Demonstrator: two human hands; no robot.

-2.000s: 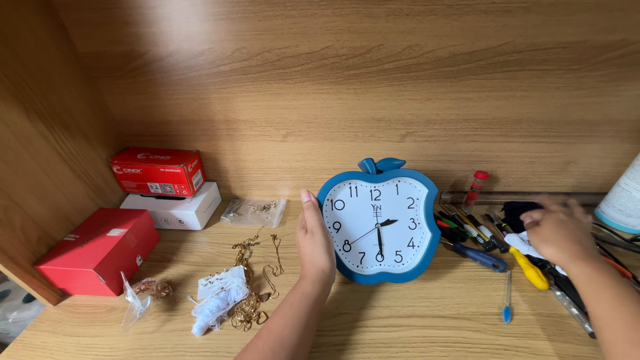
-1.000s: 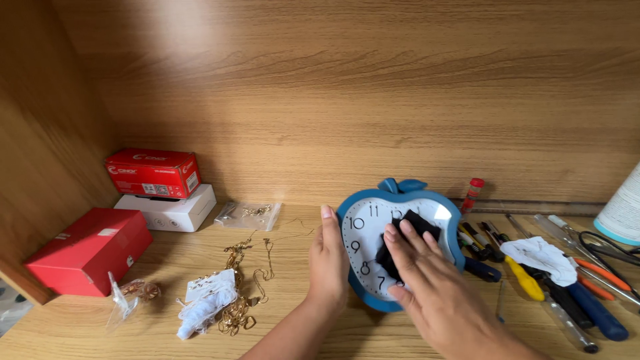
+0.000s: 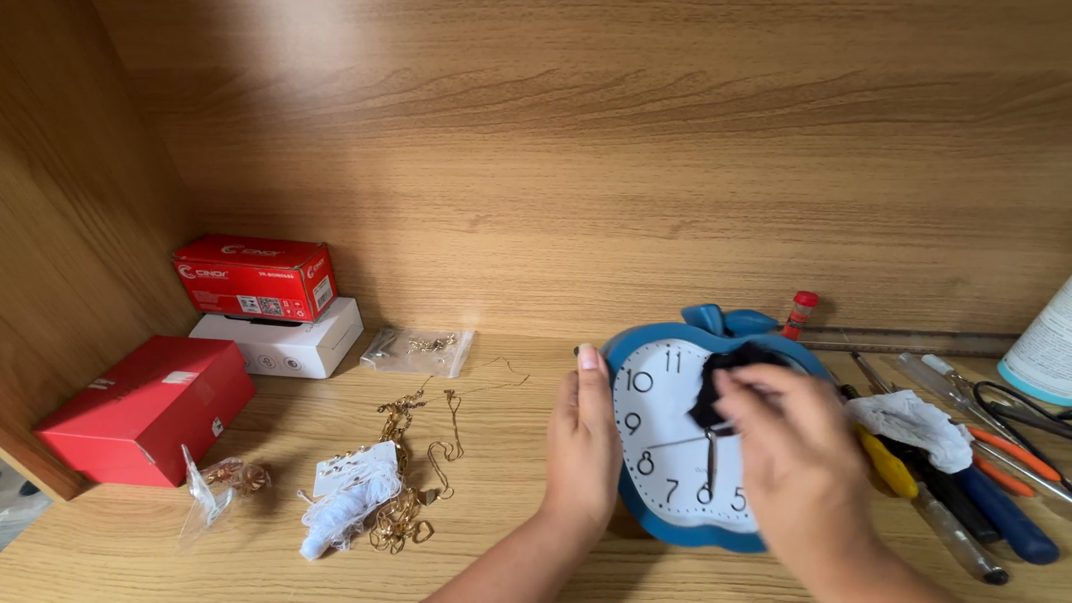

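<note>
A blue apple-shaped clock (image 3: 662, 519) with a white dial leans back on the wooden surface, right of the middle. My left hand (image 3: 582, 444) grips its left edge, thumb upward along the rim. Against the upper right of the dial, my right hand (image 3: 791, 452), somewhat blurred, holds a black cloth (image 3: 720, 385) bunched in its fingers. The cloth and that hand hide the dial's right side, including several numerals.
Red boxes (image 3: 146, 410) and a white box (image 3: 310, 339) stand at left. Gold chains (image 3: 402, 511), white thread (image 3: 347, 511) and a plastic bag (image 3: 419, 352) lie nearer the middle. Pliers (image 3: 1017, 456), a yellow-handled tool (image 3: 886, 462) and white tissue (image 3: 913, 423) lie at right, beside a red-capped vial (image 3: 801, 316).
My right hand has gone from the tools at right to the clock face, bringing the black cloth. Since one second ago, hand and cloth have moved to the dial's upper right.
</note>
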